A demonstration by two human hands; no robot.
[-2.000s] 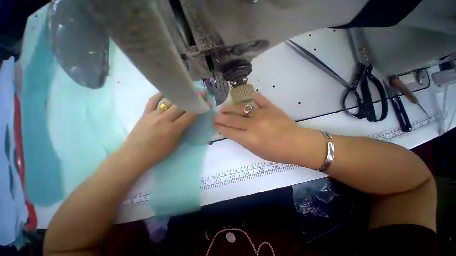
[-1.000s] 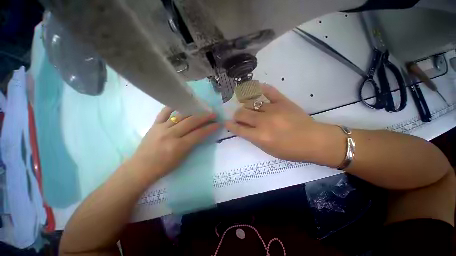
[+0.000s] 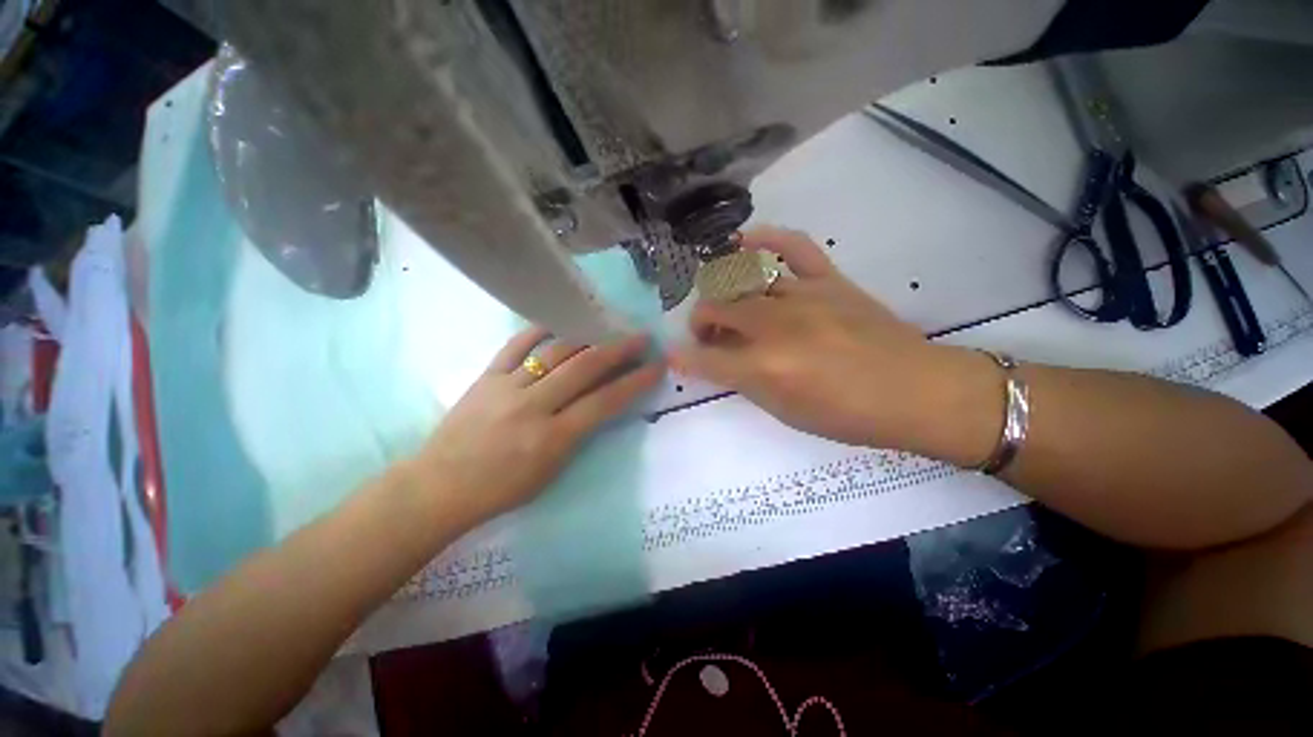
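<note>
A pale green fabric strip (image 3: 583,526) runs from the presser foot (image 3: 665,274) down over the table's front edge. My left hand (image 3: 555,403) lies flat on the strip, fingertips near the foot, partly behind the machine's slanting arm piece. My right hand (image 3: 806,338) is at the strip's right edge with its fingers bent beside the tan block (image 3: 737,275); its fingertips are close to the left ones. Whether the right fingers pinch the cloth is unclear. The sewing machine head (image 3: 634,87) covers the needle area.
Green cut pieces (image 3: 216,432) lie at left, with white pieces (image 3: 98,432) over a red basket rim (image 3: 149,446). A clear shield (image 3: 295,187) hangs at upper left. Tweezers (image 3: 972,166), black-handled shears (image 3: 1138,252), a small black tool (image 3: 1233,300) and an awl (image 3: 1224,216) lie right.
The view has shifted, so the scene sits further right. The strip's lower end still hangs at the table edge. My right fingers are more bent beside the block; my left hand stays on the strip.
</note>
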